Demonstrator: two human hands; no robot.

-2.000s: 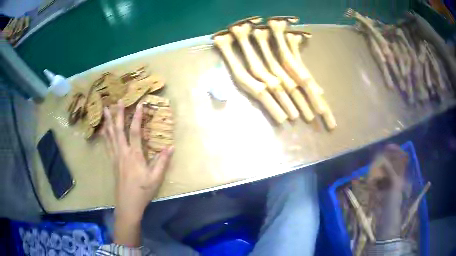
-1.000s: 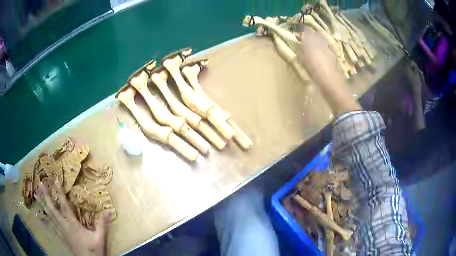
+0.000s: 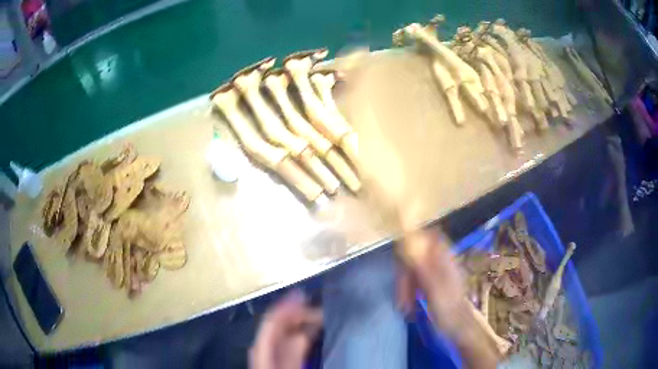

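My right hand (image 3: 433, 270) is blurred at the table's front edge, closed on the lower end of a carved leg handle (image 3: 379, 155), a long pale streak that reaches up over the table. My left hand (image 3: 287, 335) is blurred below the table edge; its fingers cannot be made out clearly. Several glued legs (image 3: 292, 133) lie side by side mid-table, dark plates at their upper ends. A heap of striped sole plates (image 3: 108, 205) lies on the table's left. The white glue bottle (image 3: 224, 160) stands between heap and legs.
More legs (image 3: 505, 79) are bunched at the table's right end. A blue crate (image 3: 577, 310) with brown plates and pale legs is at lower right. A black smartphone (image 3: 37, 288) and a second white bottle (image 3: 27, 180) are at far left.
My right hand has come back from the leg pile to the front edge with a leg. My left hand has left the sole plates and moved right, below the edge. The view has shifted.
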